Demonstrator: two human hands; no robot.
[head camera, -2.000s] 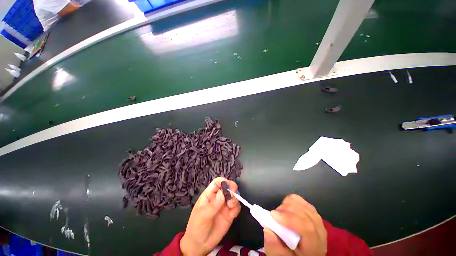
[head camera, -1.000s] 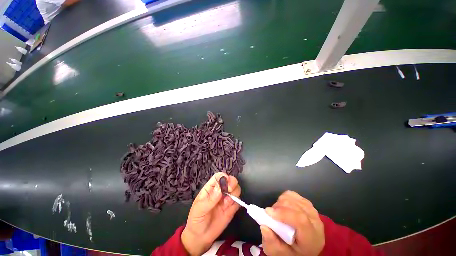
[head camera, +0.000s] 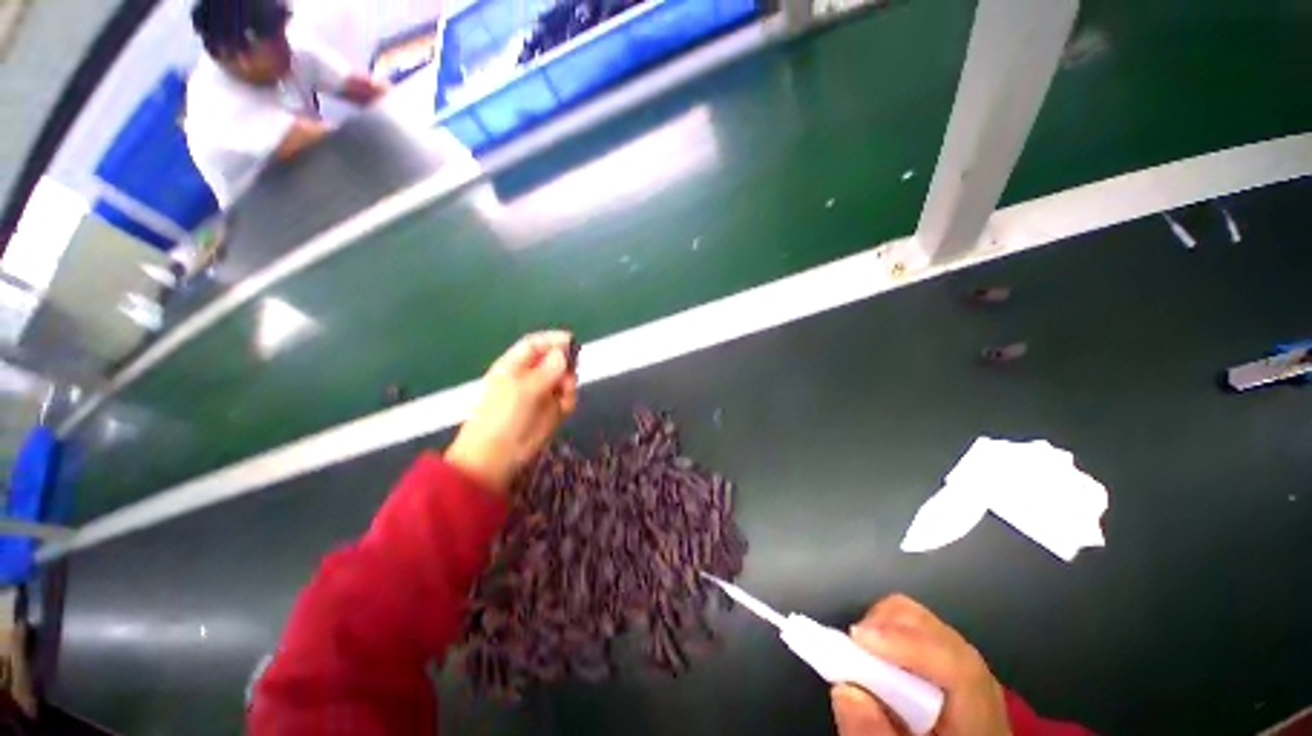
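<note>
My left hand (head camera: 521, 400) is raised at the near edge of the white rail, beyond the heap, its fingertips closed on a small dark part (head camera: 573, 352). My right hand (head camera: 921, 673) holds the white needle-tip bottle (head camera: 842, 664) at the lower right. The bottle's thin tip points up and left, over the right side of the heap as seen. The heap of dark brown parts (head camera: 619, 554) lies on the dark tabletop, its left side partly hidden by my left forearm.
White scrap (head camera: 1029, 489) lies right of the heap. Two dark parts (head camera: 1003, 351) lie below the white upright (head camera: 993, 130). A cutter (head camera: 1269, 371) and two thin white pieces (head camera: 1180, 230) are far right. Beyond the rail (head camera: 748, 328) are the green belt (head camera: 604, 273), a blue crate (head camera: 576, 79) and a person (head camera: 252, 108).
My left hand has moved away from the bottle tip, up and left to the rail, with a dark part. My right hand and bottle are slightly lower right. The view has shifted, showing more beyond the belt.
</note>
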